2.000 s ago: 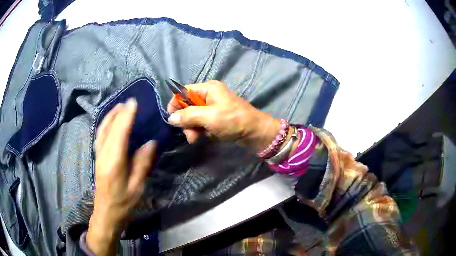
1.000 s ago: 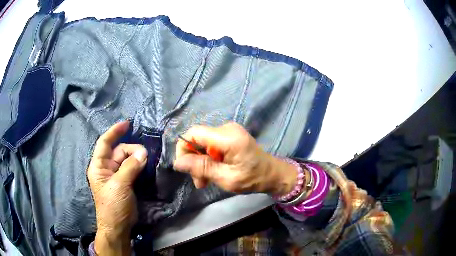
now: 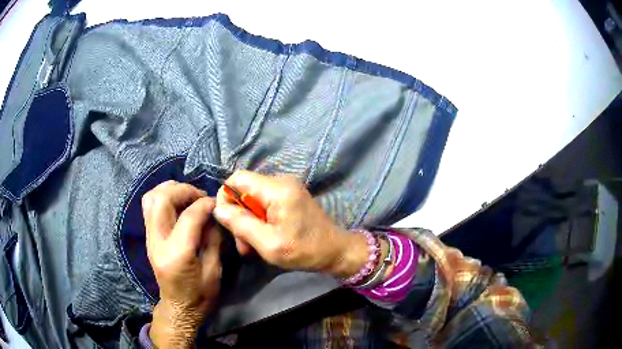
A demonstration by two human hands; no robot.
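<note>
The denim jacket (image 3: 273,116) lies spread with its grey-blue wrong side up. A dark blue rounded pocket bag (image 3: 135,228) outlined in pale stitching lies under and beside my left hand. My left hand (image 3: 183,242) pinches the denim by the pocket bag's upper edge, fingertips bent in. My right hand (image 3: 283,221) is closed around the orange-red thread snips (image 3: 247,203), whose dark blades lie at the seam just above my fingertips. The two hands nearly touch. The cloth between the fingertips is mostly hidden, and no loose thread can be made out.
A second dark blue pocket bag (image 3: 46,133) shows at the left. The white table (image 3: 505,88) has a curved edge running down the right side. Dark clutter with a pale object (image 3: 603,232) is beyond it at the lower right.
Since one second ago my right hand has moved left and slightly up to meet my left hand. My left hand has shifted slightly right, and the pocket bag shows again at its left.
</note>
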